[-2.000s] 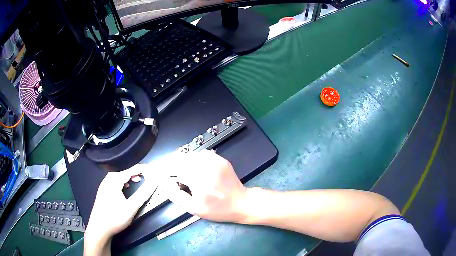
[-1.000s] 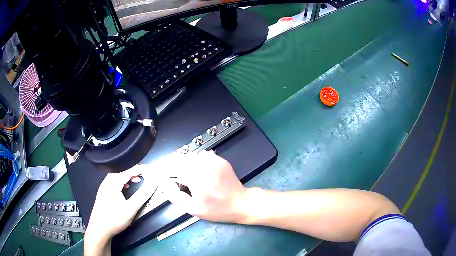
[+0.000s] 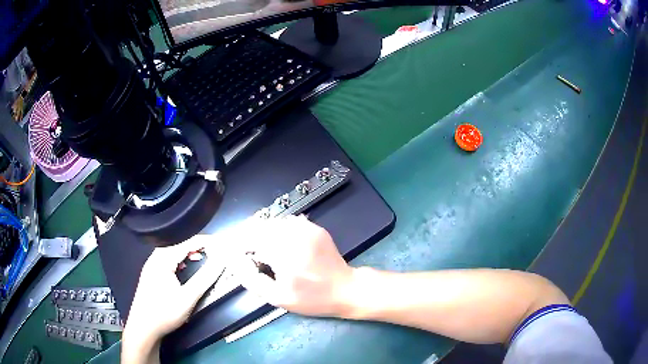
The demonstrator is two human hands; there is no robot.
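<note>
A grey strip fixture (image 3: 312, 190) with a row of small round parts lies slanted on the black microscope base plate (image 3: 284, 153). Its lower left part runs under the lens and is hidden by my hands and white glare. My left hand (image 3: 162, 288) is at the strip's near left end, fingers bent towards the lit spot. My right hand (image 3: 302, 266) rests over the strip's middle, fingers curled and thumb towards my left hand. The fingertips of both hands are lost in glare, so what they grip cannot be made out.
The microscope barrel (image 3: 114, 121) and ring light (image 3: 174, 210) stand just beyond my hands. Several part strips (image 3: 85, 315) lie at lower left. A keyboard (image 3: 241, 82) is behind the base, an orange dish (image 3: 468, 137) and thin rod (image 3: 568, 84) right, a pale strip (image 3: 254, 324) in front.
</note>
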